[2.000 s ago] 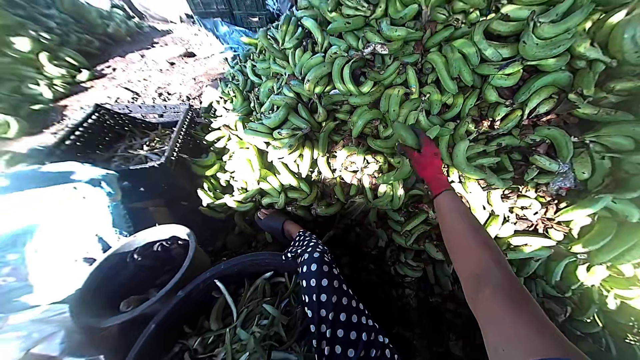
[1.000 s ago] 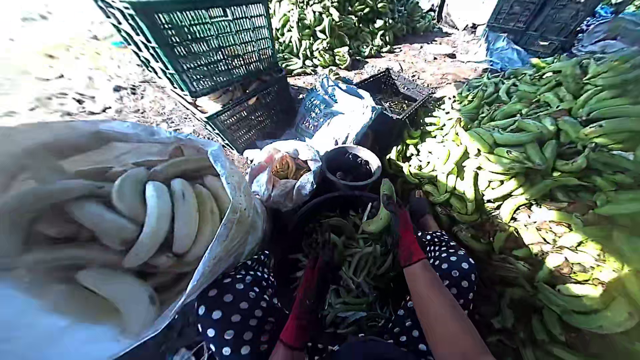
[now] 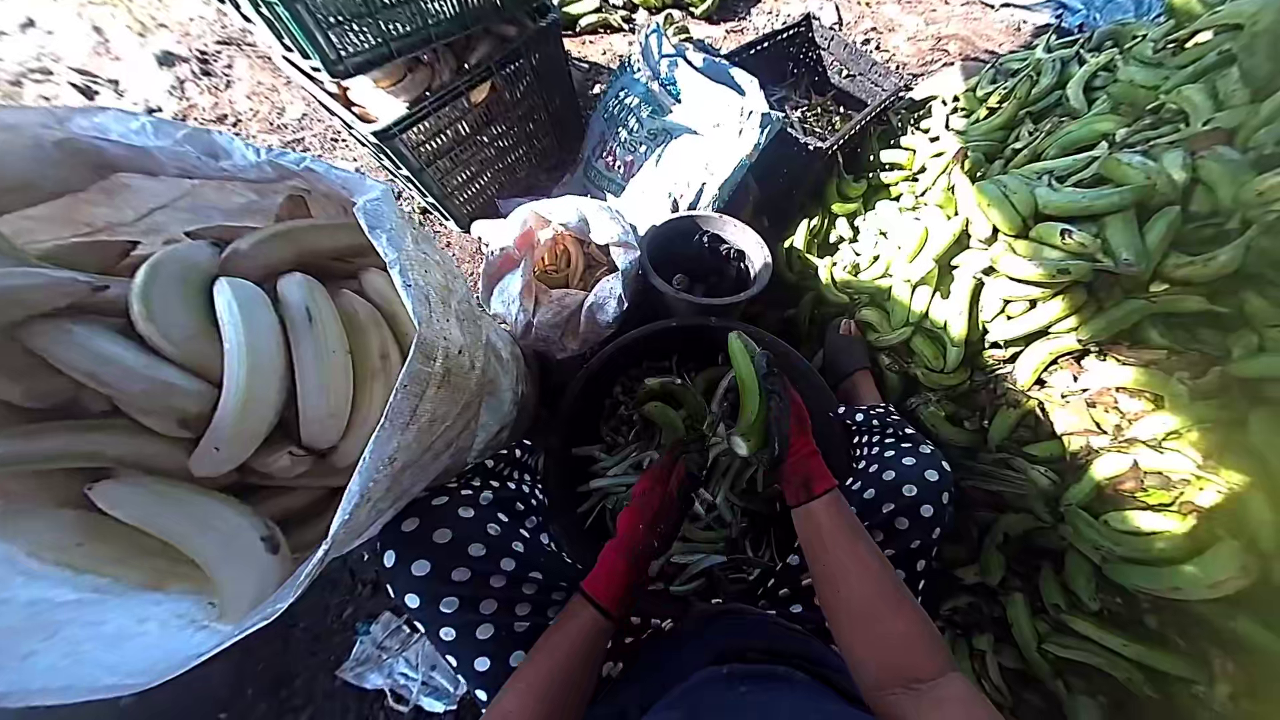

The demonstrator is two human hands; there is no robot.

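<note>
My right hand (image 3: 790,430), in a red and black glove, grips a green plantain (image 3: 747,395) above a dark round tub (image 3: 590,400) between my knees. A pale cut end shows at the plantain's lower tip. My left hand (image 3: 655,500), gloved alike, is low over the tub at the left; its fingers are dark and blurred, with green pieces beside them, and what it holds cannot be told. Strips of green peel (image 3: 700,560) fill the tub. Peeled plantains (image 3: 245,375) lie in a large white sack (image 3: 440,340) at the left.
Unpeeled green plantains (image 3: 1060,250) are heaped at the right. Beyond the tub stand a small bucket (image 3: 755,245), a plastic bag with peeled pieces (image 3: 570,262), a white and blue sack (image 3: 690,130) and a black crate (image 3: 850,80). Stacked green crates (image 3: 490,125) stand behind. Crumpled clear plastic (image 3: 400,665) lies lower left.
My right hand was on the plantain heap two seconds ago; it has come back over the tub with a green plantain. The view has swung left. Since one second ago, the plantain has come lower into the tub.
</note>
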